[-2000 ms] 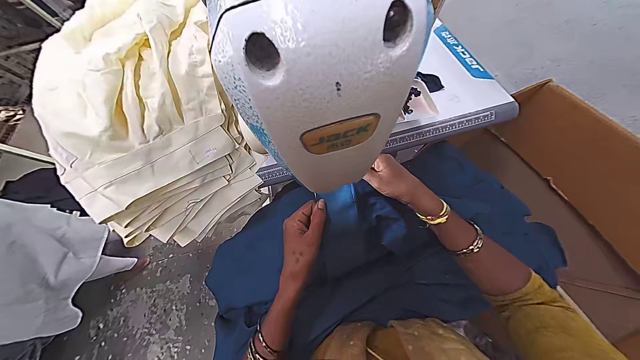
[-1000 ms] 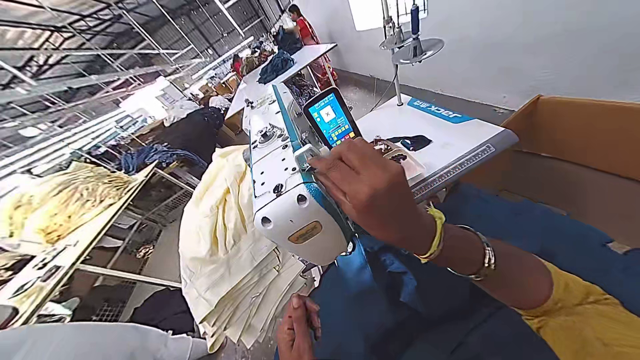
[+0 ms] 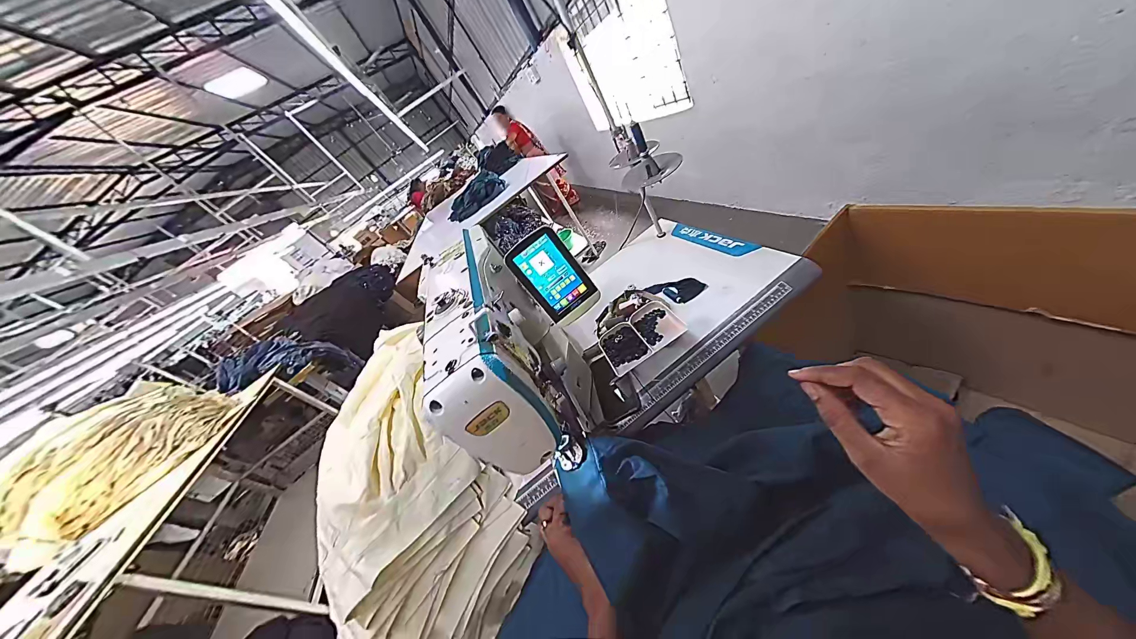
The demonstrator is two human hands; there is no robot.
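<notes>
A white and teal Jack sewing machine stands on its table, with a lit touch screen behind the head. Dark blue fabric runs from under the needle area toward me and to the right. My left hand is low beside the machine head at the fabric's left edge; the fabric partly hides it, so its grip is unclear. Raised above the blue fabric, my right hand has thumb and forefinger nearly together, and whether something thin lies between them cannot be seen. Open trays of dark small parts sit on the tabletop.
Layered cream fabric hangs left of the machine. A large cardboard box stands at the right. Behind the table rises a thread stand. A rack with yellowish fabric is at far left. A person in red stands in the background.
My right hand has moved from the machine by the screen, where it was a second ago, out to the right over the blue fabric. The view has swung up from the close look at the machine head.
</notes>
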